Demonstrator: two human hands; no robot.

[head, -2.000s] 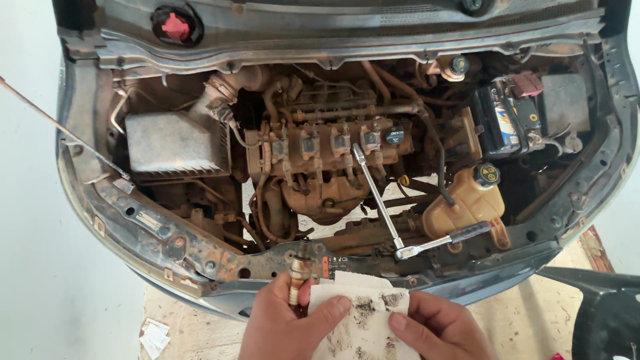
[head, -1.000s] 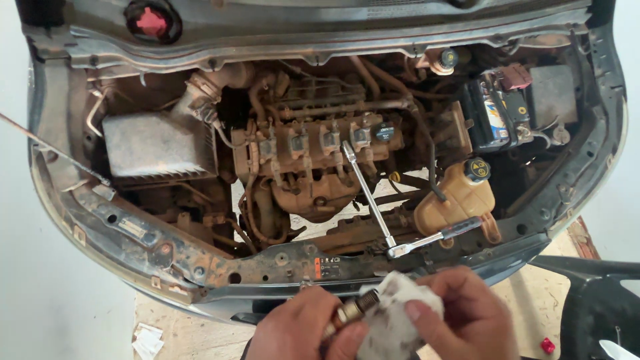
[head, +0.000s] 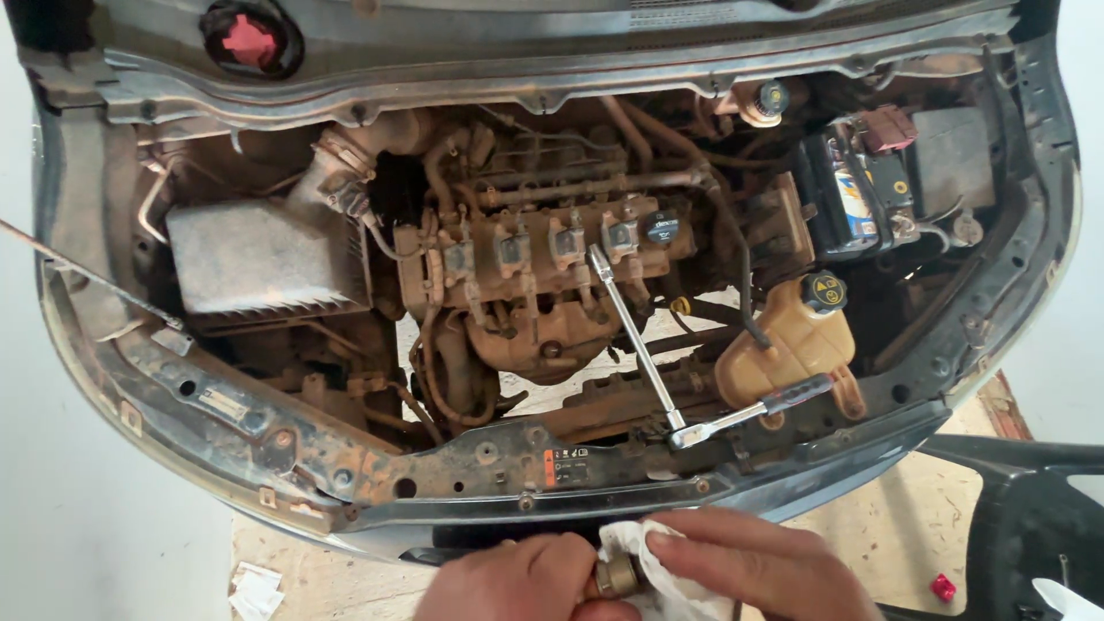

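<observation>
At the bottom centre my left hand (head: 517, 580) grips a small metal part with a hex section (head: 616, 576), which looks like a sensor or plug; its far end is hidden. My right hand (head: 759, 561) presses a crumpled white paper towel (head: 642, 539) against that part. Beyond the hands, a ratchet (head: 742, 414) with a long chrome extension bar (head: 638, 341) lies over the engine bay. The bar's far end rests by the ignition coils on the engine (head: 552, 237), and the ratchet's handle reaches over the coolant reservoir (head: 780, 349).
An air filter box (head: 263, 254) stands at the left, with the hood prop rod (head: 90, 274) beside it. A battery (head: 849, 190) is at the right. The front crossmember (head: 483, 470) runs just beyond my hands. A black plastic trim piece (head: 1026, 517) lies at the lower right.
The paper towel, spread out and stained two seconds ago, is now bunched around the metal part. My right hand has closed in on my left. The view has shifted slightly.
</observation>
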